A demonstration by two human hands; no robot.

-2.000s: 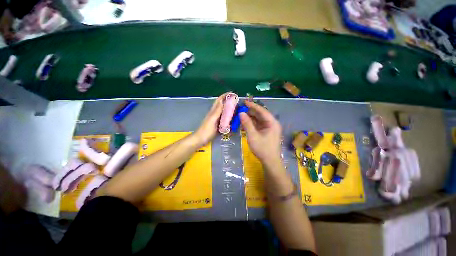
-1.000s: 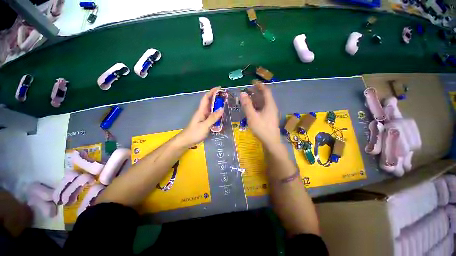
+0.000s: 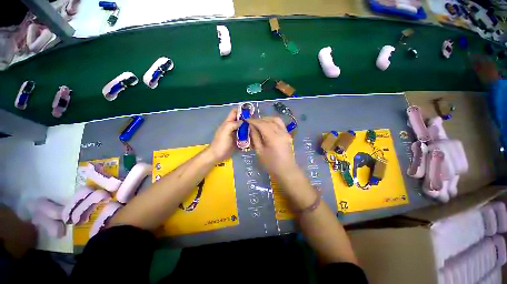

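Observation:
A pink housing half (image 3: 243, 145) is held upright over the grey mat, its hollow side facing me. A blue battery cell (image 3: 243, 133) lies inside it, with more blue near the top end. My left hand (image 3: 225, 136) grips the housing from its left side. My right hand (image 3: 272, 141) has its fingertips at the blue part in the housing; whether they pinch it is hard to tell. A small wired piece (image 3: 282, 108) with a blue end lies on the mat just beyond my right hand.
A green conveyor belt (image 3: 189, 52) crosses beyond the mat with spaced housings and wired boards. Pink shells (image 3: 83, 205) lie at left and more (image 3: 436, 166) at right. Brown blocks (image 3: 344, 140) lie on the right yellow panel. A carton (image 3: 389, 241) stands near right. An arm reaches in at far right.
The blue cell, earlier beside the housing, now sits inside it. My right hand has moved from beyond the housing back to it. The wired piece now shows on the mat. An arm has appeared at far right.

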